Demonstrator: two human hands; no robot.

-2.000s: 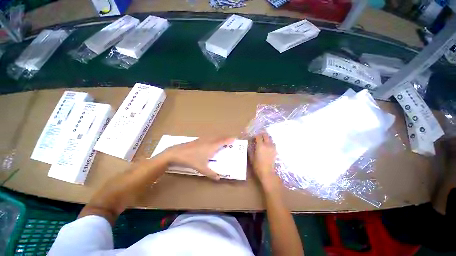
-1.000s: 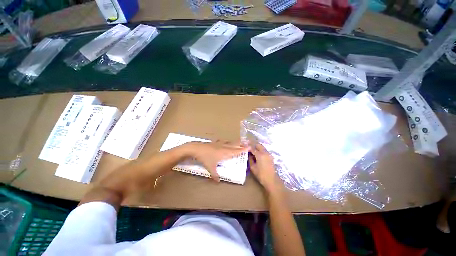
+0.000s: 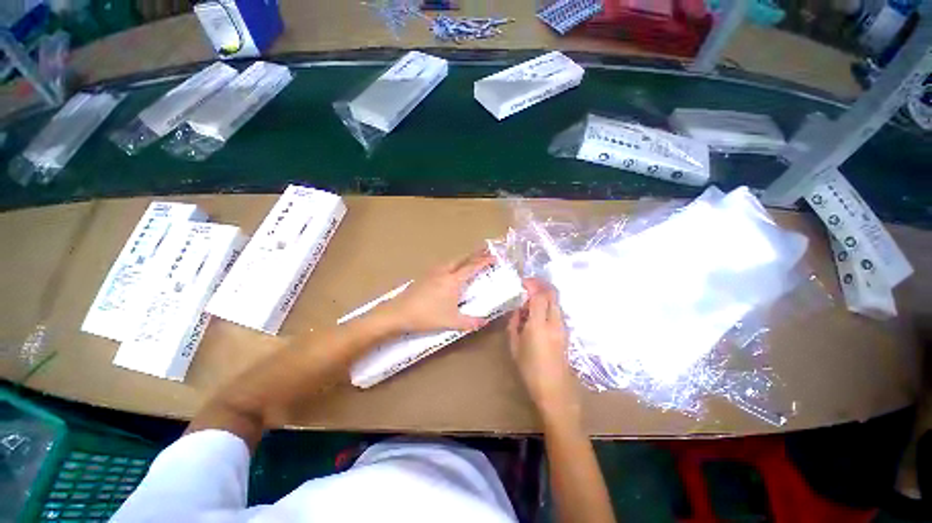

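A long white product box [image 3: 409, 352] lies slanted on the cardboard bench cover [image 3: 409, 230]. My left hand [image 3: 445, 298] lies over the box's right part, fingers and thumb gripping it. My right hand [image 3: 539, 319] is at the box's right end, fingertips pinched at the near edge of the clear plastic bags; what exactly they hold is hard to tell. The glossy stack of poly bags [image 3: 664, 286] lies just right of my right hand. Part of another white piece shows behind my left wrist.
Three white boxes [image 3: 278, 260] lie at left on the bench. The green conveyor belt [image 3: 307, 133] beyond carries several bagged boxes [image 3: 399, 94]. A metal upright [image 3: 853, 138] slants at right, beside more boxes [image 3: 858, 240]. A green crate [image 3: 102, 475] and red stool [image 3: 746, 480] are below.
The box under my left hand has turned, its right end now pointing away from me and lifted towards the bags. The boxes on the belt have moved left.
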